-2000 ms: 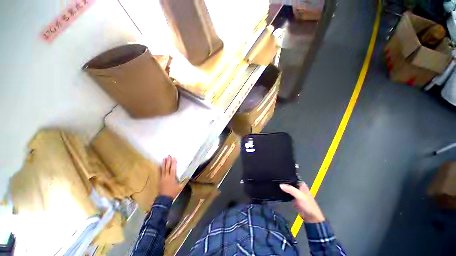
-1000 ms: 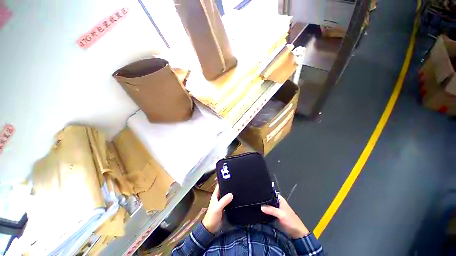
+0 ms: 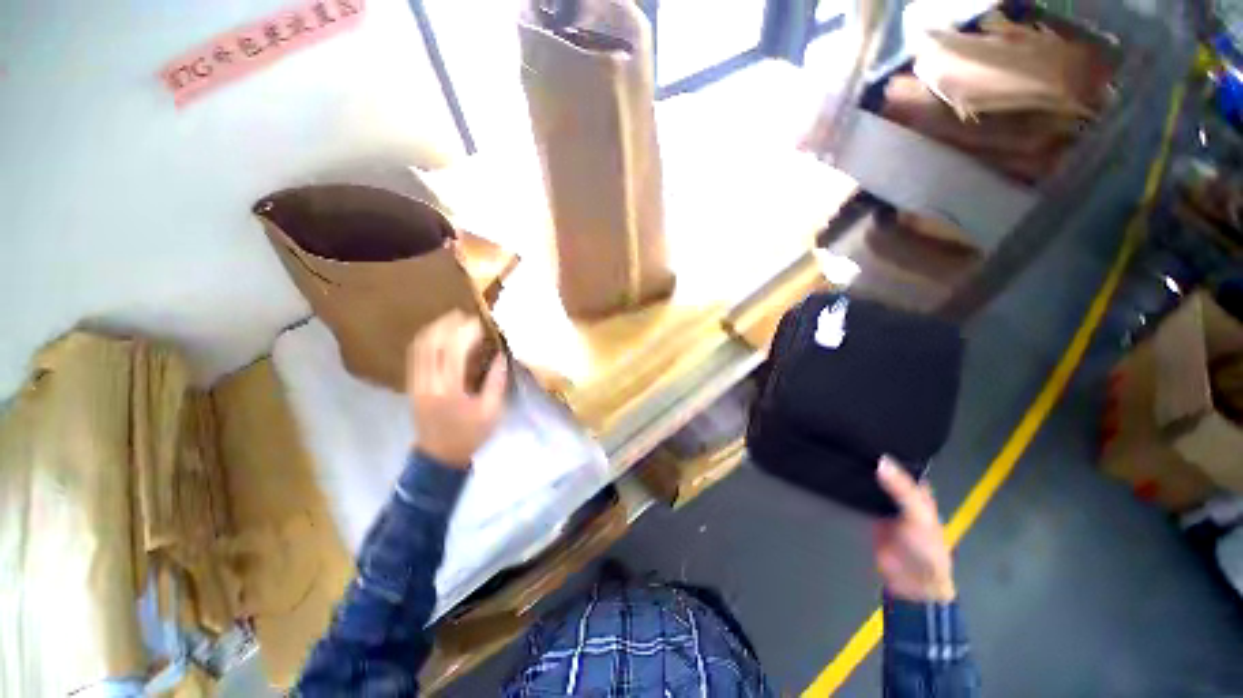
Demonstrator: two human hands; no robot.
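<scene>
My right hand [image 3: 913, 539] holds the black pouch [image 3: 859, 402] by its lower edge, out over the floor beside the shelf. The pouch's face with a small white logo is up. My left hand [image 3: 457, 389] is raised at the front of a brown bag body [image 3: 368, 280] that stands open and tilted on the shelf. The hand is blurred, and whether its fingers grip the bag's edge or only touch it cannot be told. White paper sheets [image 3: 525, 498] lie under the bag body.
A tall brown bag body [image 3: 596, 177] stands on kraft sheets by the window. Crumpled kraft paper [image 3: 96, 477] lies at the left. A brown carton [image 3: 1179, 396] stands on the floor at the right, past a yellow line [image 3: 1016, 457].
My left hand has let go of the pouch and moved up and left to the brown bag body. My right hand has carried the pouch up and to the right.
</scene>
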